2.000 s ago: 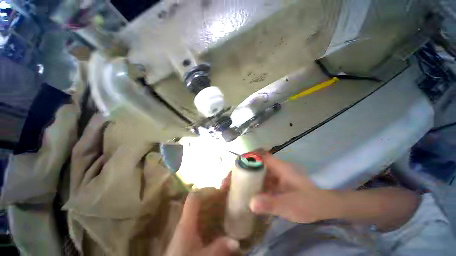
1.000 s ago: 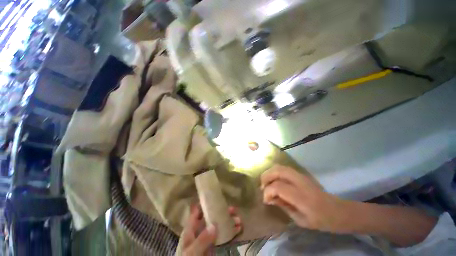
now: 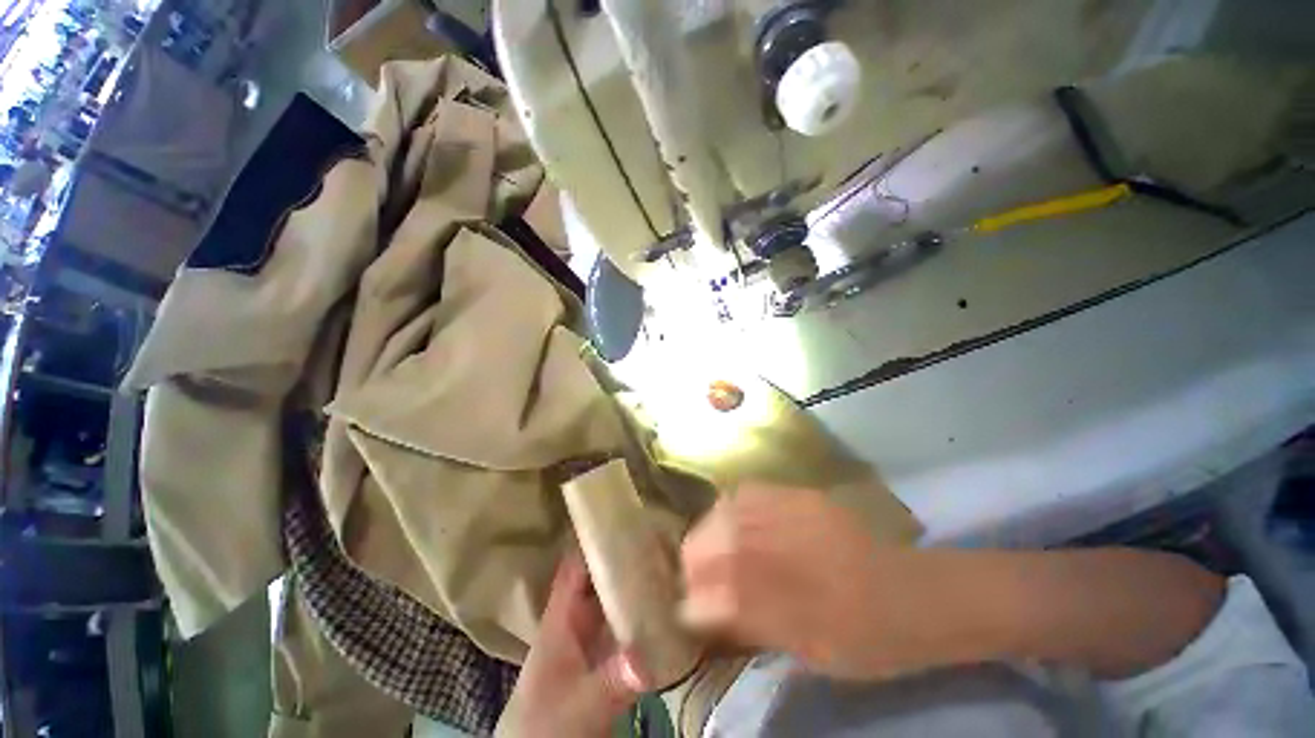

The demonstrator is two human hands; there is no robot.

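A khaki coat (image 3: 462, 375) lies bunched at the left and centre, with brown-and-cream houndstooth lining (image 3: 375, 627) at its lower edge. My left hand (image 3: 577, 656) grips the lower end of a narrow tan rectangular piece (image 3: 620, 555) over the coat. My right hand (image 3: 779, 577) is at the piece's right edge, blurred, with fingers curled; whether it grips anything is unclear. A small brown button (image 3: 725, 395) lies in the bright lamp spot on tan cloth (image 3: 844, 469), below the presser foot area of the sewing machine (image 3: 620, 116). Glare hides the needle.
A white knob (image 3: 818, 88) sticks out of the machine. A yellow-handled tool (image 3: 1053, 209) and a slim dark metal tool (image 3: 880, 267) lie on the machine bed. A black panel (image 3: 281, 180) shows on the coat. The pale table edge (image 3: 1010, 418) runs right; a box (image 3: 390, 36) stands at upper left.
Two seconds ago both hands held an upright cream cylinder-like thing with a red and green end; that end no longer shows. My right hand has since moved left to the tan piece. The view has shifted.
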